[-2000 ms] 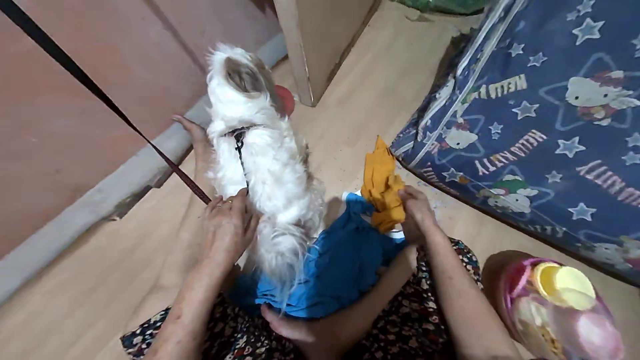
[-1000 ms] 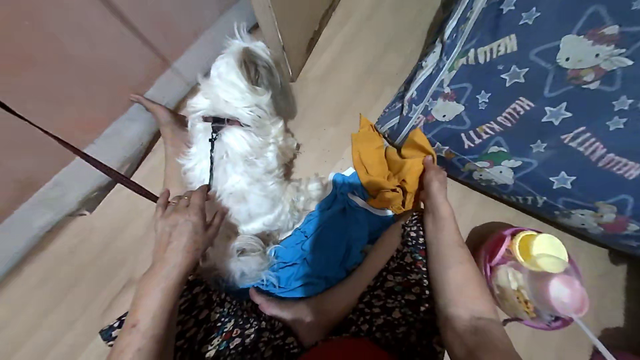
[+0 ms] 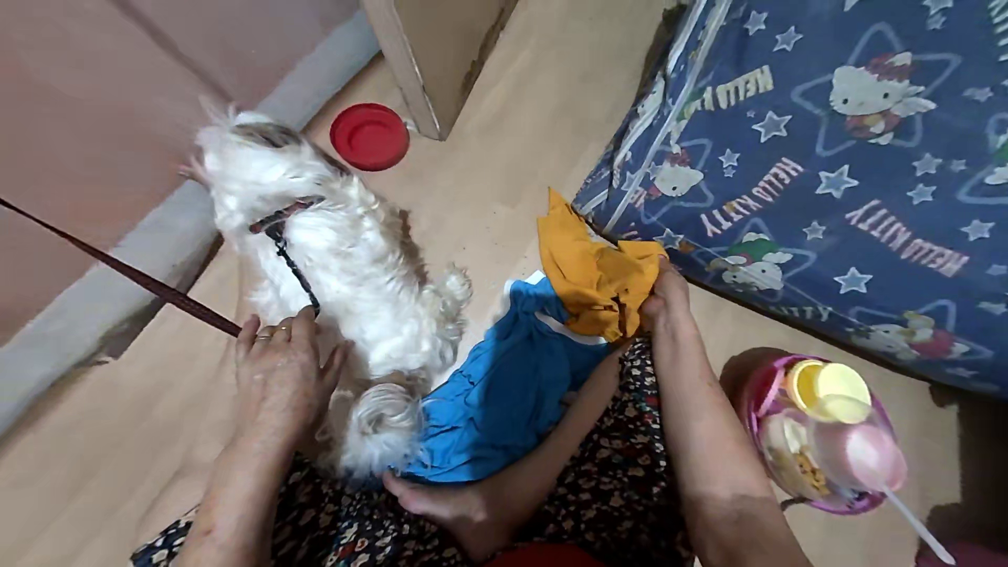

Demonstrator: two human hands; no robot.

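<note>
My left hand grips the dark red leash beside the rump of a long-haired white dog, which stands facing away. A collar circles the dog's neck, and a dark twisted cord runs from it along the back to my hand. In my right hand is a bunched orange-yellow cloth, held above the edge of a blue cloth with white trim. That blue cloth lies spread between the dog's tail and my bare foot.
A red bowl sits on the floor near a door edge or panel. The wall's base runs along the left. At right stand a blue patterned fabric cover and a pink basket with yellow and pink containers.
The dog's head and forebody have shifted left, towards the wall, and the red bowl shows fully. The orange-yellow cloth is more opened out than two seconds ago, still in my right hand.
</note>
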